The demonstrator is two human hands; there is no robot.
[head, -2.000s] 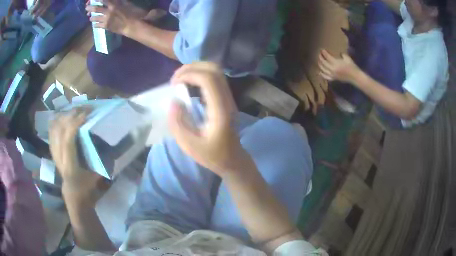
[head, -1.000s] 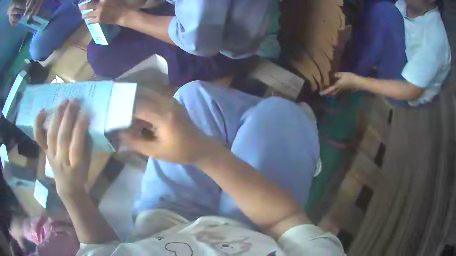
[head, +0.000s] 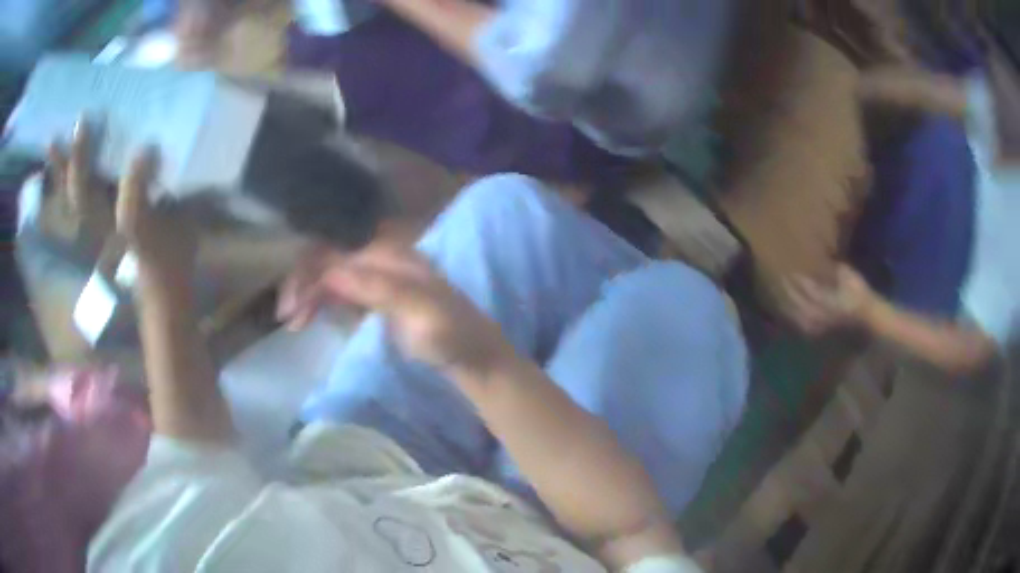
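My left hand (head: 117,207) holds a pale blue and white carton (head: 140,123) from below at the upper left. The carton lies roughly level, its end towards the right. A dark, blurred black item (head: 313,174) shows at that end; whether it sits partly inside the carton or beyond it I cannot tell. My right hand (head: 375,291) is below the black item, with fingers spread and apart from it. It looks empty, though motion blurs it.
A person's knees in dark clothing (head: 436,101) are across from me. Brown cardboard (head: 794,146) stands at the upper right beside another person's hands (head: 833,302). Slatted stacks (head: 940,448) lie at the right. A pink sleeve or cloth (head: 78,448) is at the lower left.
The carton and my left hand have moved up in view. My right hand has come away from the carton's end, where the black item now shows. The whole view has shifted.
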